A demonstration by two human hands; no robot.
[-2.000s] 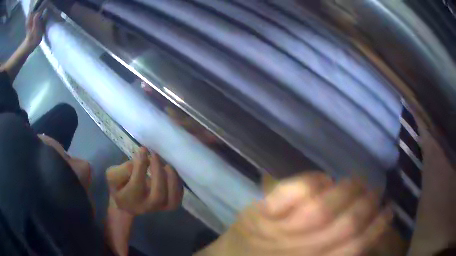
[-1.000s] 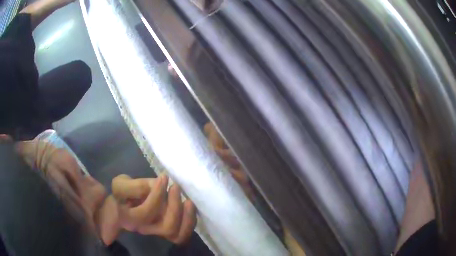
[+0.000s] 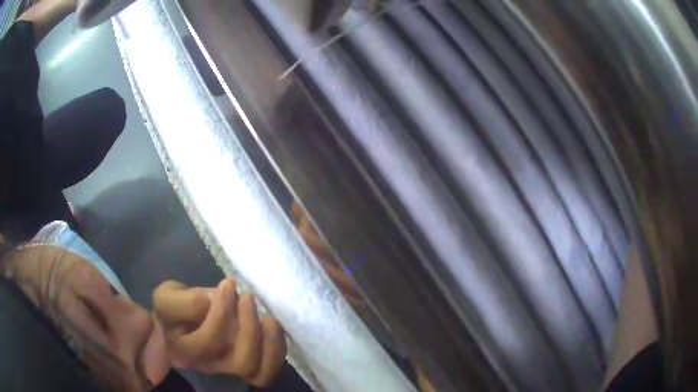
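Note:
Blue-grey curtain fabric (image 3: 459,176) lies in long parallel folds across the middle and right. A shiny dark metal bar (image 3: 321,145) runs along its left side. Outside the bar lies a long whitish-blue cloth strip (image 3: 229,184) with a frayed edge. Another person's hand (image 3: 222,329) pinches this edge at the lower left. A thin pale thread crosses the folds at the top. Neither of my hands can be made out. Bare skin and a dark sleeve show at the lower right, without a visible hand; whose arm it is I cannot tell.
A person (image 3: 61,291) in dark clothes leans in from the left, with a pale blue mask partly visible. A bare arm (image 3: 53,19) reaches in at the top left. A thick chrome rail (image 3: 650,99) curves down the right side. Grey floor (image 3: 145,214) shows at the left.
The large blurred hand at the bottom two seconds ago has gone from view. The view has turned, so the strip and folds run more steeply. The other person's hand still pinches the edge.

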